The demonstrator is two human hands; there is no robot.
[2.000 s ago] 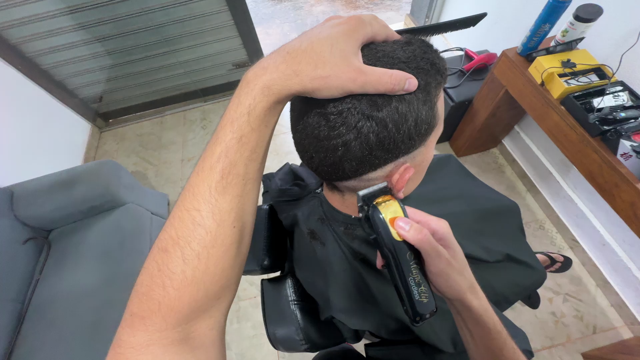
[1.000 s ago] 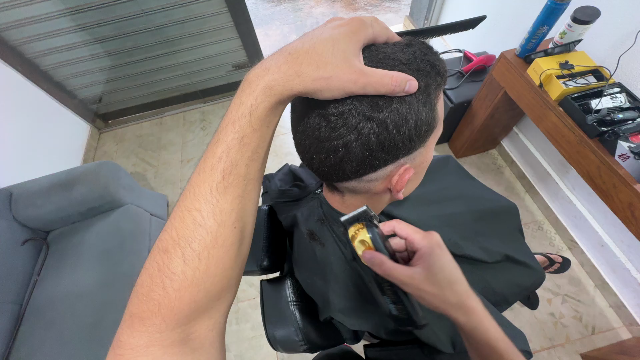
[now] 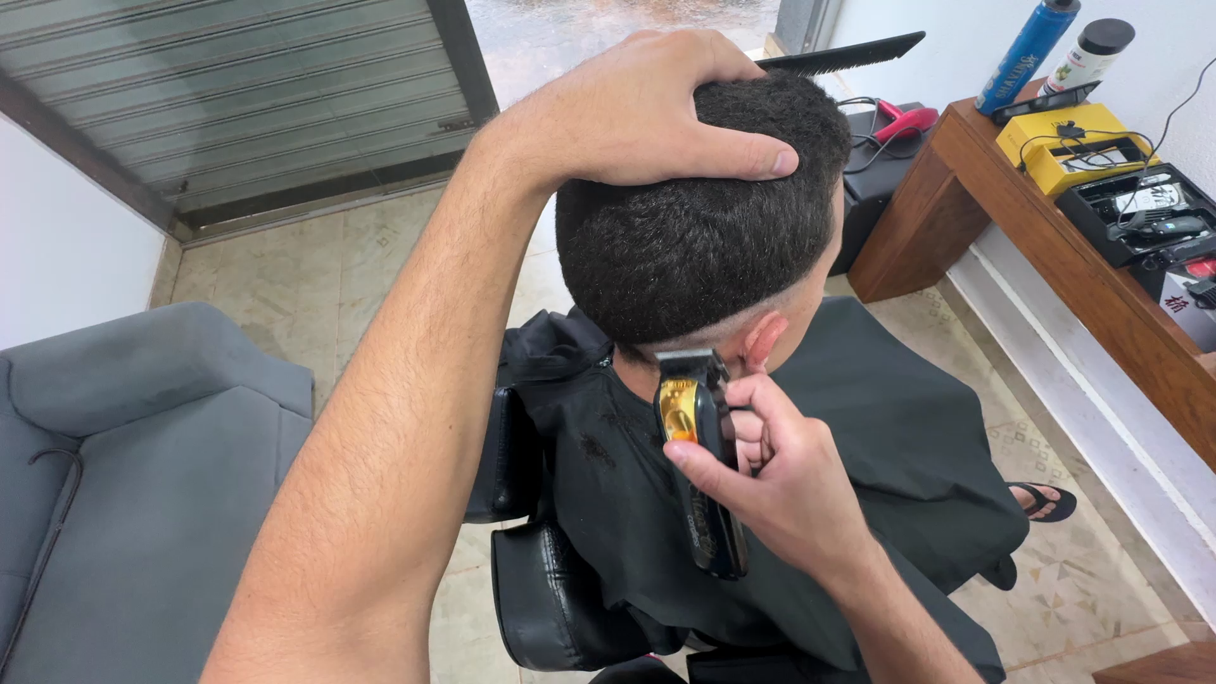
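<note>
My left hand point(image 3: 655, 114) rests on top of the dark-haired head point(image 3: 703, 237) of a seated person, thumb laid across the hair. From beyond its fingers sticks out a black comb point(image 3: 855, 55); the fingers holding it are hidden. My right hand point(image 3: 784, 465) grips a black and gold cordless hair clipper point(image 3: 708, 465), blade up, at the nape just behind and below the ear point(image 3: 763, 340). Whether the blade touches the skin cannot be told. A black cape point(image 3: 855, 408) covers the person, with some hair clippings on it.
A black padded barber chair point(image 3: 551, 598) supports the person. A grey sofa point(image 3: 171, 513) stands at left. On the wooden shelf point(image 3: 1045, 180) at right are a blue spray can point(image 3: 1026, 57), a yellow box point(image 3: 1073, 147) and a black tray of clippers point(image 3: 1140, 214). A red hair dryer point(image 3: 907, 122) lies behind.
The clipper was near the nape, then lower and away from the head a second ago; now my right hand has raised it back close to the nape. My left hand has stayed on the head.
</note>
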